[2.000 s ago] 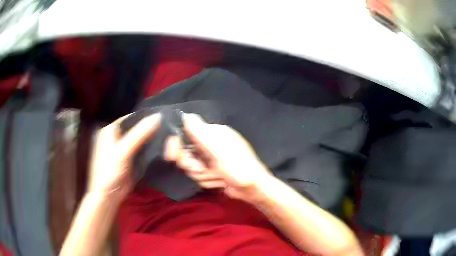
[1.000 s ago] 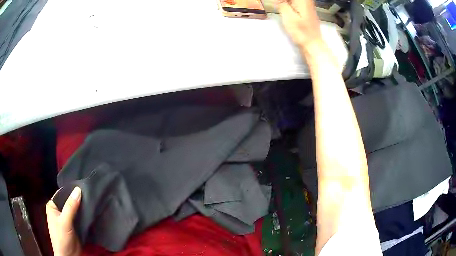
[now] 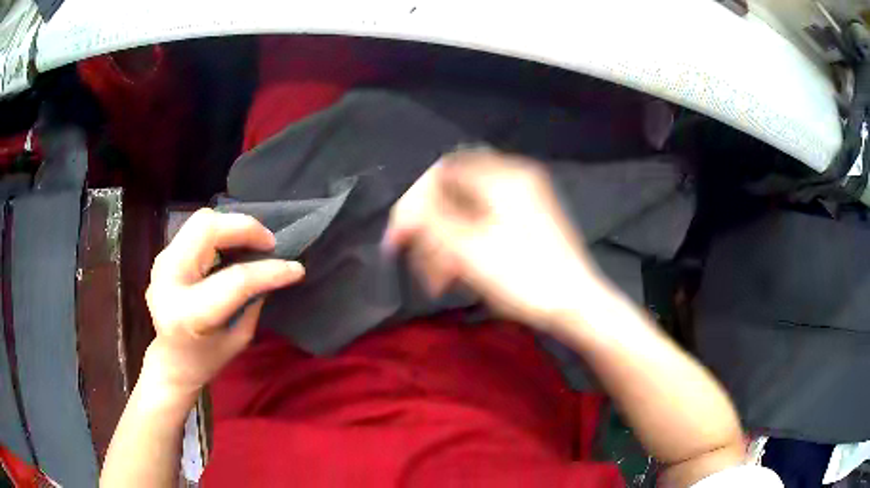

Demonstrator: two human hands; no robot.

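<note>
A dark grey garment piece [image 3: 382, 143] lies limp over the lap, on red cloth. My left hand [image 3: 215, 286] pinches a narrow pointed end of it between thumb and fingers, with the tip pointing up and right. My right hand [image 3: 486, 233] is over the middle of the piece, to the right of that tip and apart from it. It is motion-blurred with curled fingers, and whether it holds something cannot be told.
The white table edge [image 3: 458, 43] curves across the top. Long grey panels [image 3: 48, 334] hang at the left beside a brown board [image 3: 103, 295]. A flat grey pile [image 3: 787, 324] lies at the right. Red cloth [image 3: 382, 410] covers the lap.
My right hand has come back from the tabletop at the upper right to over the garment piece. My left hand now holds the narrow end higher. The head view has shifted.
</note>
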